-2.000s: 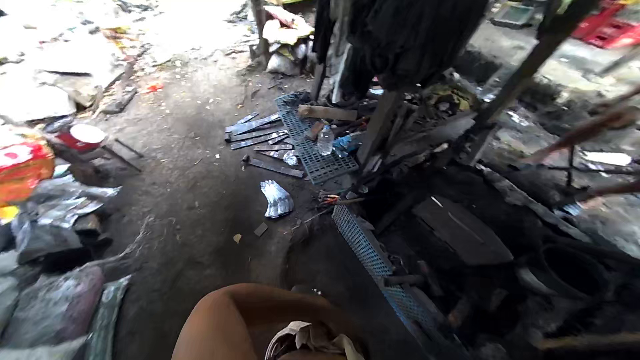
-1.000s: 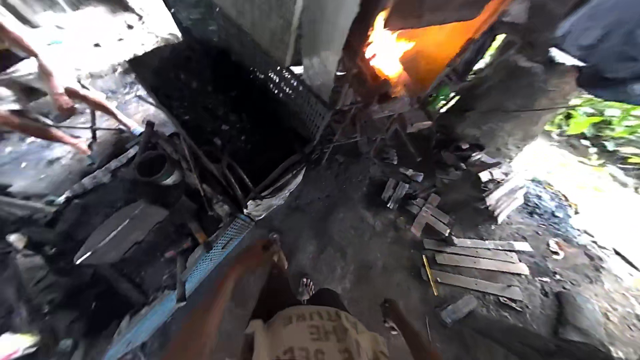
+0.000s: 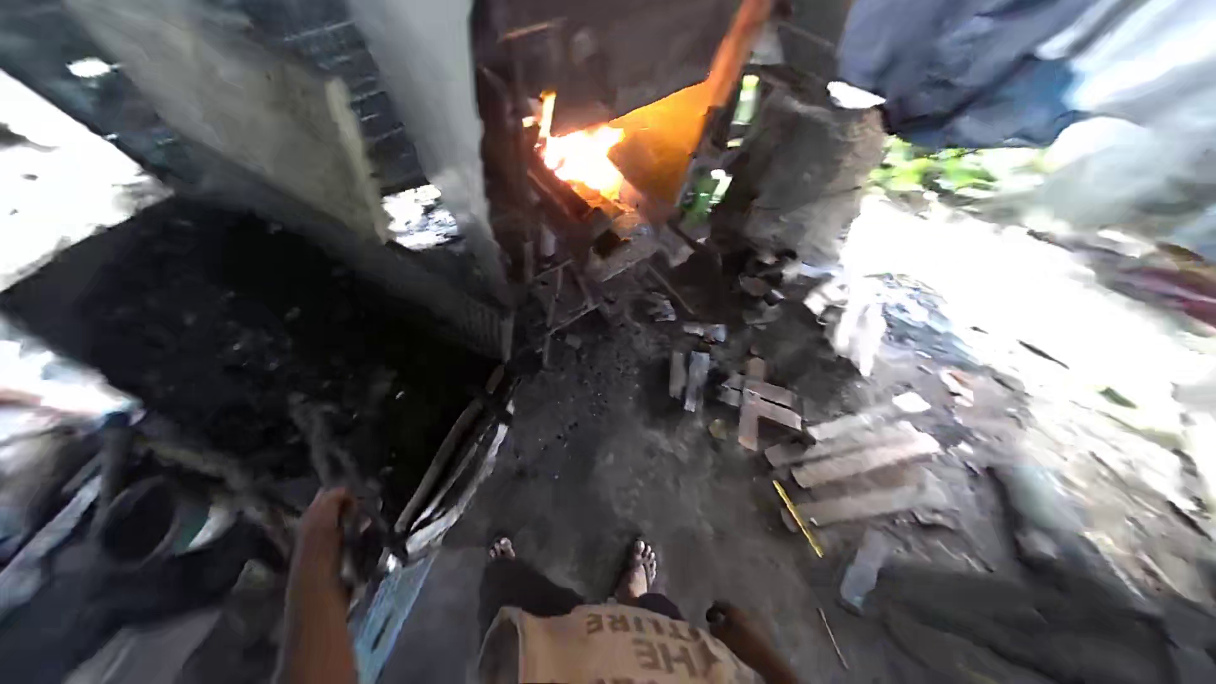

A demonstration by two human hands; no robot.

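My left hand (image 3: 332, 513) reaches out at the lower left, over dark clutter and sticks beside a blue perforated metal strip (image 3: 394, 608). Its fingers are blurred, and whether they grip anything cannot be made out. Low in the view, my right hand (image 3: 727, 619) hangs beside the printed cloth (image 3: 617, 646) over my lap; its fingers look curled and nothing clear shows in it. Ahead, a bright fire (image 3: 584, 161) burns under a dark metal sheet (image 3: 608, 57). Flat bars or slats (image 3: 864, 456) lie on the ground to the right, near a yellow stick (image 3: 798, 518).
A dark pit or bed of charcoal (image 3: 237, 332) spreads at the left. A round dark container (image 3: 141, 521) stands at the lower left. Short blocks (image 3: 765, 404) lie on the dirt floor ahead. A rough stone or clay post (image 3: 807, 161) rises right of the fire.
The view has swung from the ground with the blue perforated panel round to the fire. My left hand has moved from near my knee out to the clutter at the left.
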